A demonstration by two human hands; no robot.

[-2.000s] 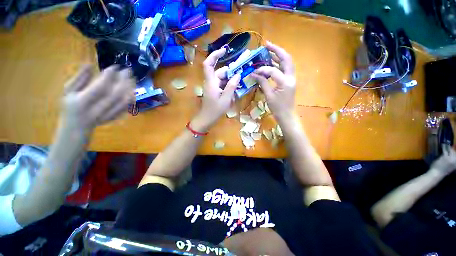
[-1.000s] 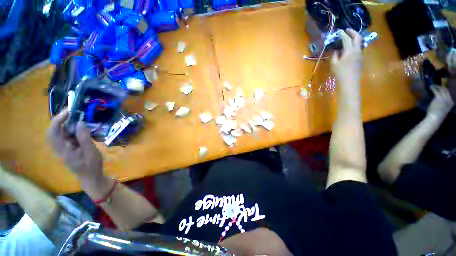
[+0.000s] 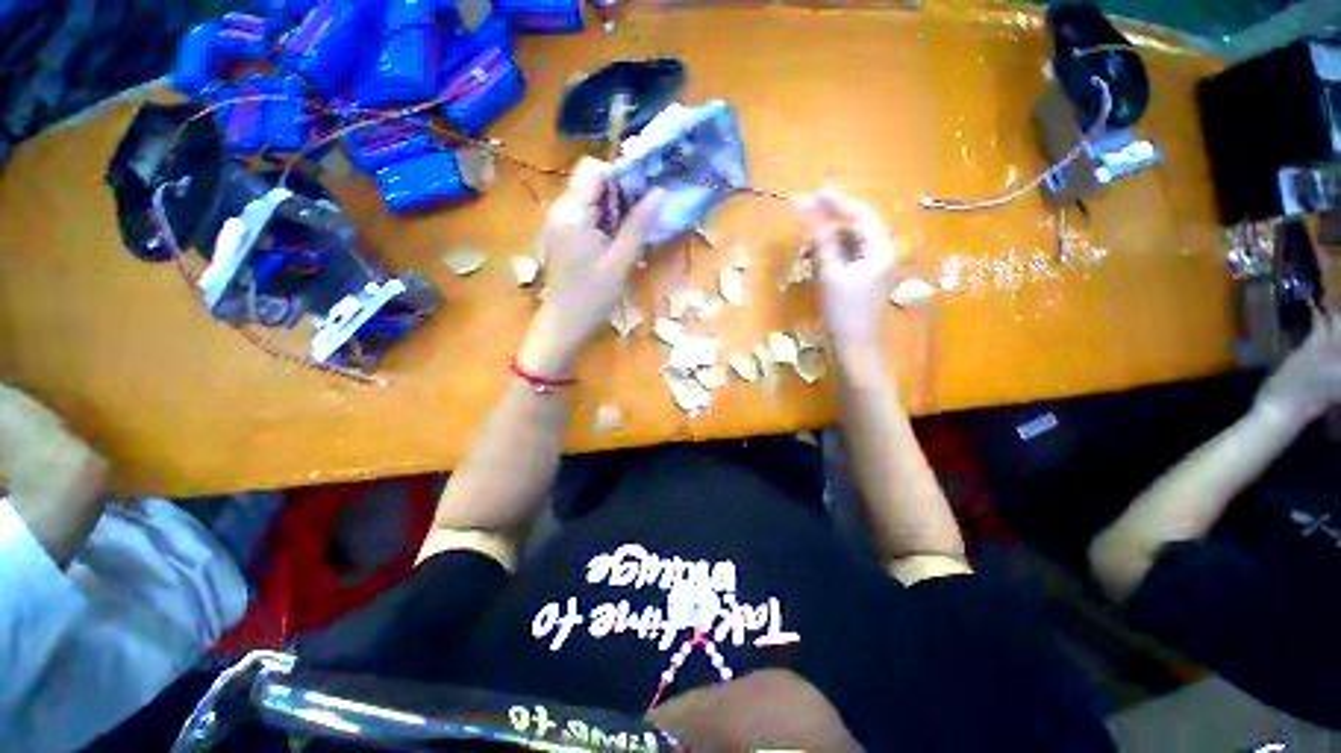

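My left hand [image 3: 588, 243] holds a grey-white housing [image 3: 688, 165] above the middle of the bench. A round black shell [image 3: 621, 97] lies just behind the housing. My right hand [image 3: 850, 250] is to the right, with its fingertips pinched on thin dark lead wires [image 3: 765, 193] that run from the housing. The wire end between the fingers is too small and blurred to make out. The inside of the housing is hard to see.
Blue battery packs [image 3: 416, 66] are heaped at the back left. Units with black shells stand at the left [image 3: 165, 184] and back right [image 3: 1100, 74]. Beige-white flakes [image 3: 691, 353] lie in front of the hands. Other people's arms show at the left [image 3: 52, 459] and right [image 3: 1199, 552].
My left hand has let go of a unit at the left, where it now stands. My right hand has come back from the right-hand units, and a different unit is now between my hands.
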